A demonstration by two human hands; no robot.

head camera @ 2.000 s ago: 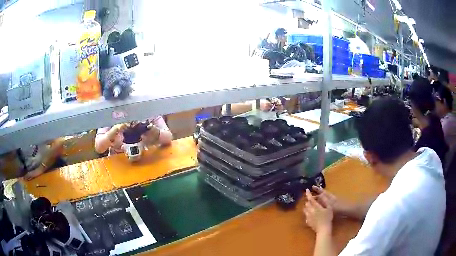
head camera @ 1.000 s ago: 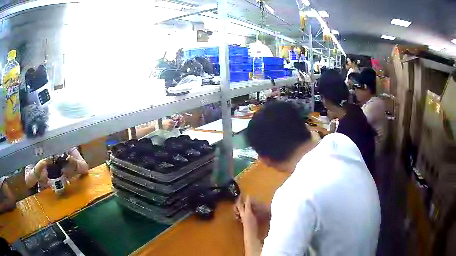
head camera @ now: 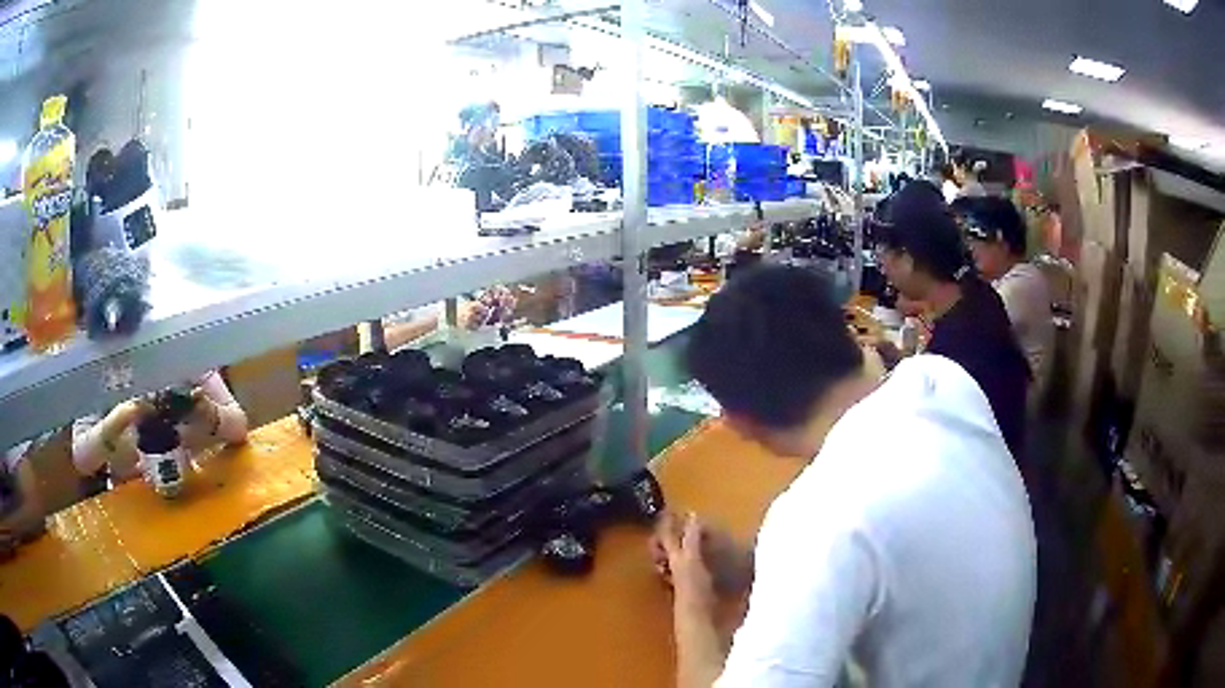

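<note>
Neither my left hand nor my right hand is in the picture. Nearest in front of me is the orange-brown bench [head camera: 537, 638]. A stack of dark trays [head camera: 443, 497] stands on the green strip [head camera: 302, 591], its top tray filled with black rounded units [head camera: 470, 390]. Several black ball units [head camera: 568, 544] lie on the bench beside the stack. Printed black panels [head camera: 128, 638] lie on a white sheet at the lower left. Part of a dark object [head camera: 20, 661] is cut off at the lower left corner.
A person in a white shirt [head camera: 914, 538] sits close on the right, hands together over the bench. A grey shelf [head camera: 336, 303] with a metal post [head camera: 634, 255] crosses above. Across the bench, hands hold a white-and-black unit [head camera: 161, 457]. Cardboard boxes [head camera: 1182, 390] stand at far right.
The view has swung right since the first frame, then slightly back left. The housings piled at the left have mostly left the picture. The neighbour's hands have drawn closer together.
</note>
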